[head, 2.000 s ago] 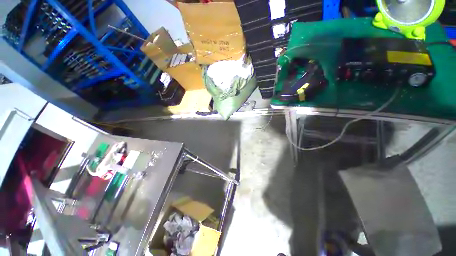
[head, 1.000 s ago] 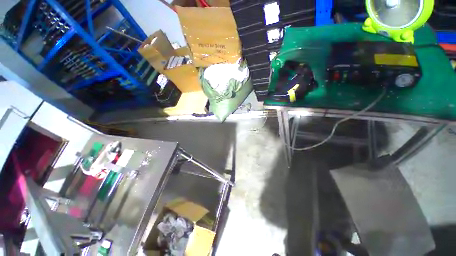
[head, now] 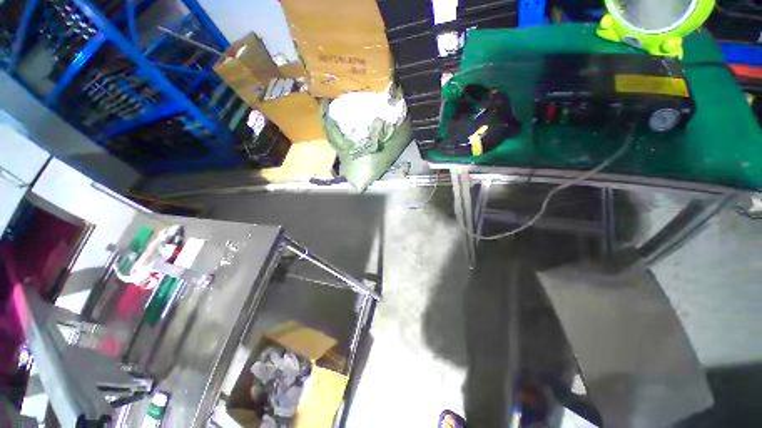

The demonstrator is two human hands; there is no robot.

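Note:
Neither of my hands is in view. A green-topped bench (head: 710,150) stands at the upper right. On it lie a black case with a yellow label (head: 614,96) and a dark strap-like bundle (head: 480,121) with a yellow patch. A lime green round fan (head: 656,21) stands behind the case, cut off by the top edge. A thin pale cable hangs in a loop below the bench's front edge. A grey metal table (head: 242,259) at the left bears small green, white and red items, partly blurred.
An open carton (head: 322,397) with grey crumpled material sits under the metal table. A green sack (head: 368,142) and open cartons (head: 342,50) stand at the back, beside blue shelving (head: 150,58) and stacked black bins (head: 414,63). A grey curved panel (head: 627,343) is at lower right.
The whole view has shifted, so the bench and the metal table appear further left and slightly higher. A small dark rounded shape, perhaps a shoe tip, now shows more at the bottom edge.

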